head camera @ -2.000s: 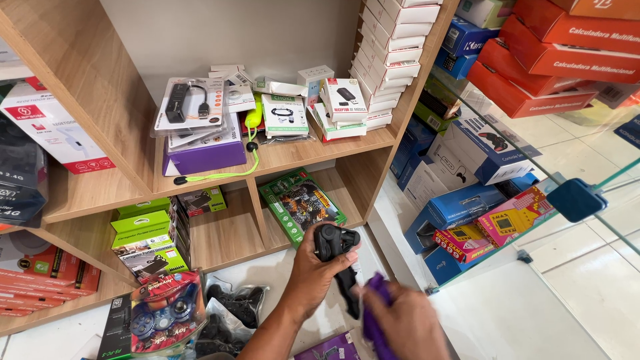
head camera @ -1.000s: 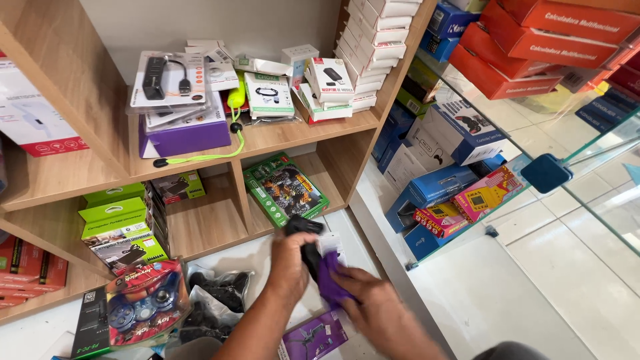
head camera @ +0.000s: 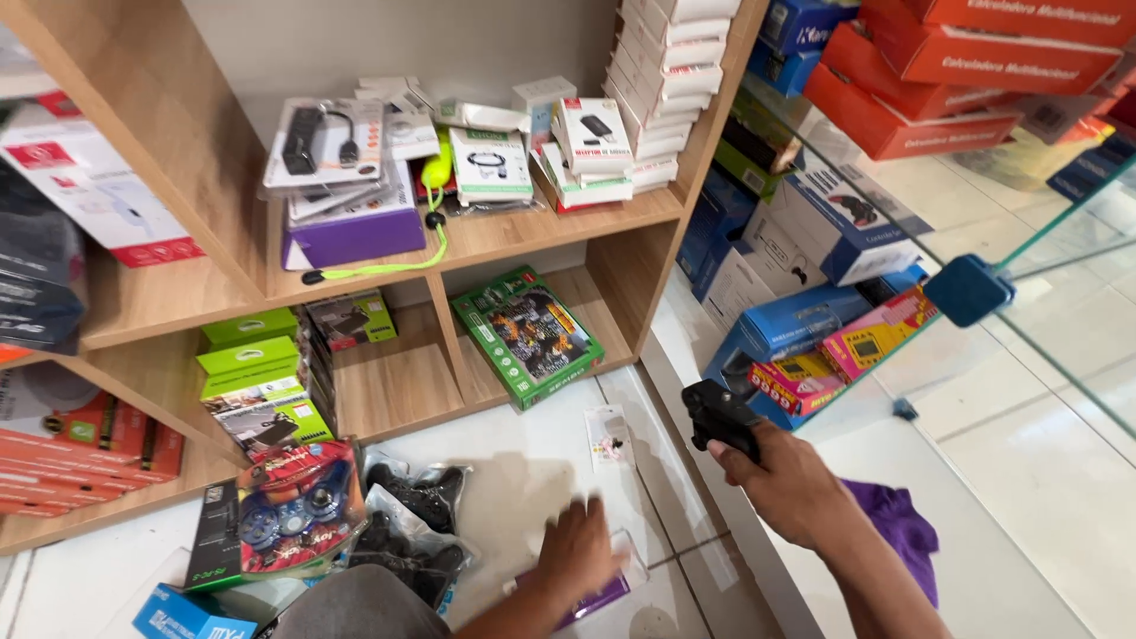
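Note:
In my right hand (head camera: 785, 484) is a black game controller (head camera: 723, 422), held above the white ledge at the right. A purple cloth (head camera: 892, 532) lies on that ledge, partly behind my right forearm. My left hand (head camera: 577, 546) is blurred, low over the tiled floor, with nothing seen in it; its palm side is hidden. Just beneath it is a purple package (head camera: 599, 603), partly covered by the hand. A small clear packet (head camera: 610, 439) lies on the floor near the shelf.
Bagged black controllers (head camera: 417, 493) and a blister-packed blue controller (head camera: 297, 515) lie left of my hand. The wooden shelf unit (head camera: 550, 222) holds a green boxed set (head camera: 532, 337) and small boxes. A glass panel with a dark blue corner clamp (head camera: 967, 290) stands right, near boxed goods.
My hands have moved apart. The purple cloth, earlier in my right hand against the controller, now lies on the ledge. The controller has passed from my left hand to my right.

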